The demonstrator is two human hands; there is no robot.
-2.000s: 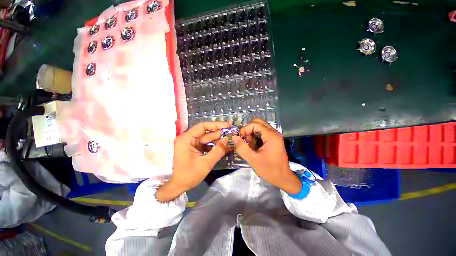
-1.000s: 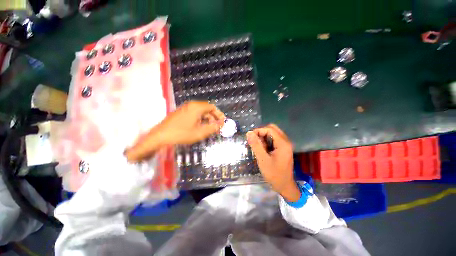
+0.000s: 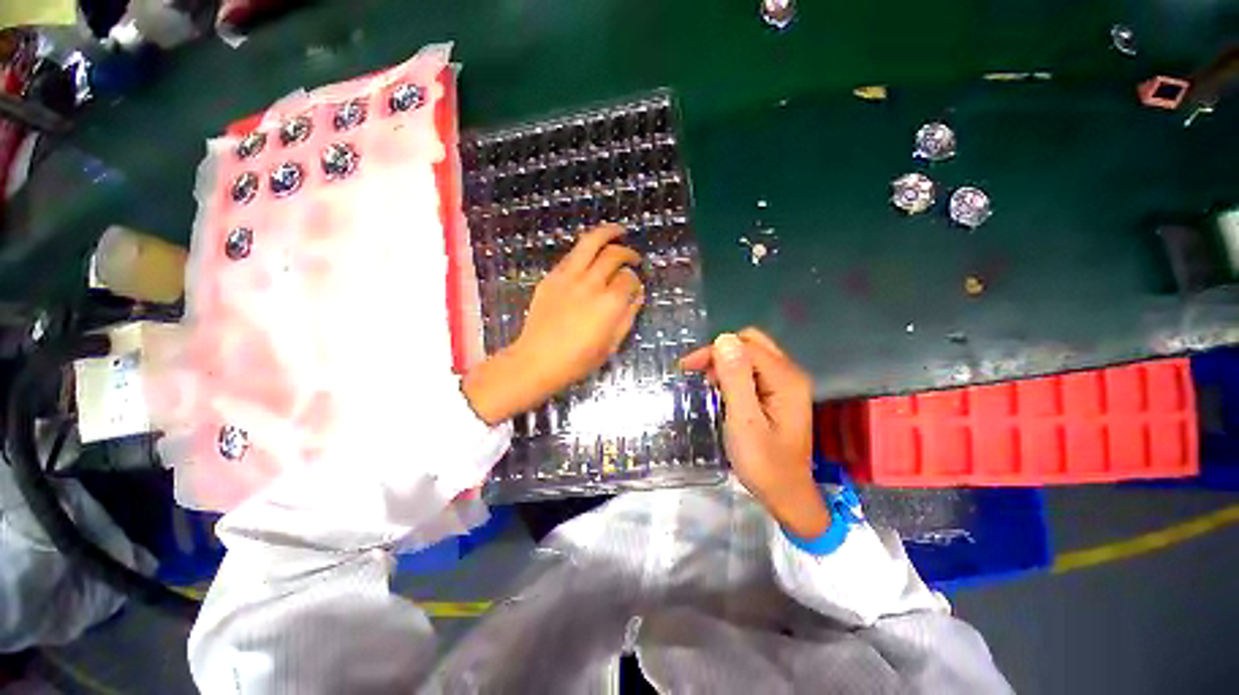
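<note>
The clear component tray (image 3: 578,177) lies on the green bench in front of me, with dark pockets at the far side and bright glare on the near rows. My left hand (image 3: 578,319) is over its middle, palm down, fingers bent onto the pockets; what is under the fingertips is hidden. My right hand (image 3: 768,407) is at the tray's right edge, thumb and index finger close together; I cannot tell if they hold something small. No round unit shows in either hand. Several round units (image 3: 285,178) sit on the pink-white sheet (image 3: 340,299) over the red tray at left.
Three loose round units (image 3: 912,192) lie on the green bench (image 3: 842,285) at right, with small debris. An empty red pocket tray (image 3: 1033,430) is at the bench edge above a blue bin (image 3: 1006,536). A beige cup (image 3: 140,265), white box (image 3: 113,384) and black hose are at left.
Both hands first met at a round unit, then parted with it at my left fingertips. My left hand has since moved farther over the tray, and the unit no longer shows. The camera view has shifted.
</note>
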